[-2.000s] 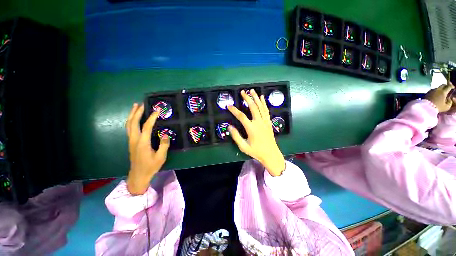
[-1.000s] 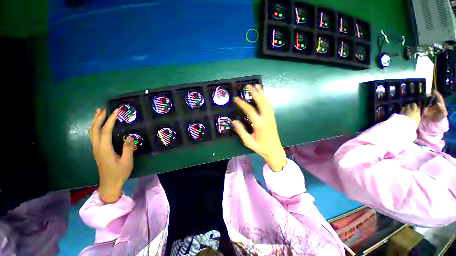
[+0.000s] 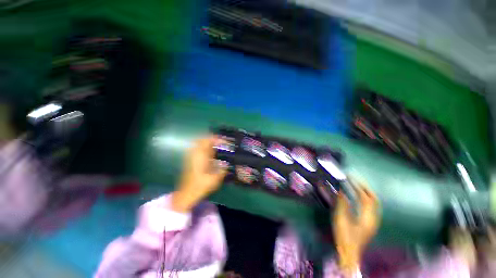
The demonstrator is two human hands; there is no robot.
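Note:
The view is strongly blurred. The black working tray (image 3: 261, 161) lies at a slant in front of me, its two rows of pockets filled with round lens units (image 3: 274, 178) that show whitish and pink streaks. My left hand (image 3: 198, 171) is at the tray's left end, with its fingers against that end. My right hand (image 3: 356, 217) is at the tray's lower right end, thumb side towards the tray. A greyish blur shows between its thumb and fingers, and I cannot tell what it is or whether the hand grips the tray.
The back tray (image 3: 272, 32) is on the blue mat (image 3: 239, 81). The right-hand tray (image 3: 402, 130) lies at an angle on the green surface. A dark tray stack (image 3: 114, 108) stands at the left. Pink sleeves of people show at the left edge (image 3: 22, 184) and lower right (image 3: 446, 263).
The view has swung and blurred, bringing in the back tray and left stack. My right hand has moved off the lens units to beyond the tray's right end. My left hand stays at the left end.

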